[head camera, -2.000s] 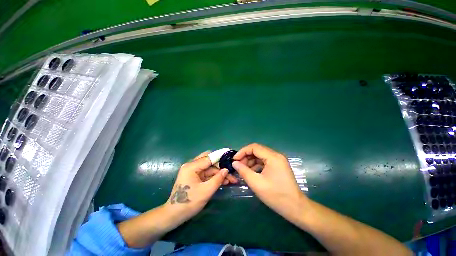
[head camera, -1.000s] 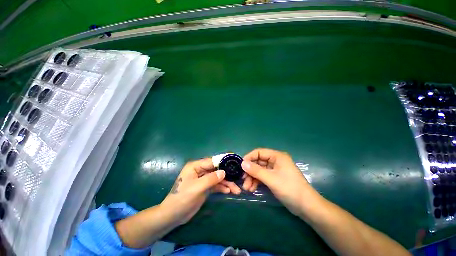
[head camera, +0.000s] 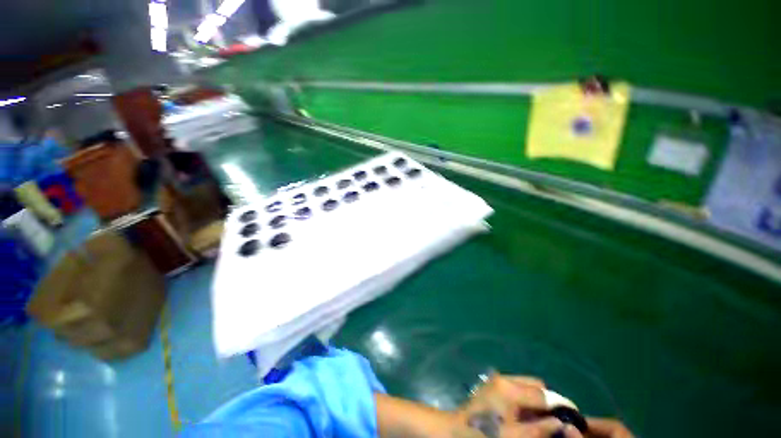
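Note:
A round black part (head camera: 567, 418) is at the bottom edge of the view, partly cut off and blurred. My left hand (head camera: 514, 407), with a white wrap on a finger, holds it from the left. My right hand (head camera: 610, 428) is at the part's right side; only a few blurred fingers show, and the rest is cut off by the edge. The stack of white blister trays (head camera: 360, 248) lies on the green bench, with black discs (head camera: 280, 239) in rows on the top sheet.
A green partition (head camera: 479, 128) stands behind the bench, with a clipped yellow card (head camera: 579, 126), a small white label (head camera: 678, 154) and a printed sheet (head camera: 754, 184). At left are a brown cardboard box (head camera: 101, 295), other boxes and blue floor (head camera: 201, 376) with a yellow line.
The view has swung left and up. The trays now lie mid-view, the hands and part are at the bottom edge, and the dotted film sheet is out of view.

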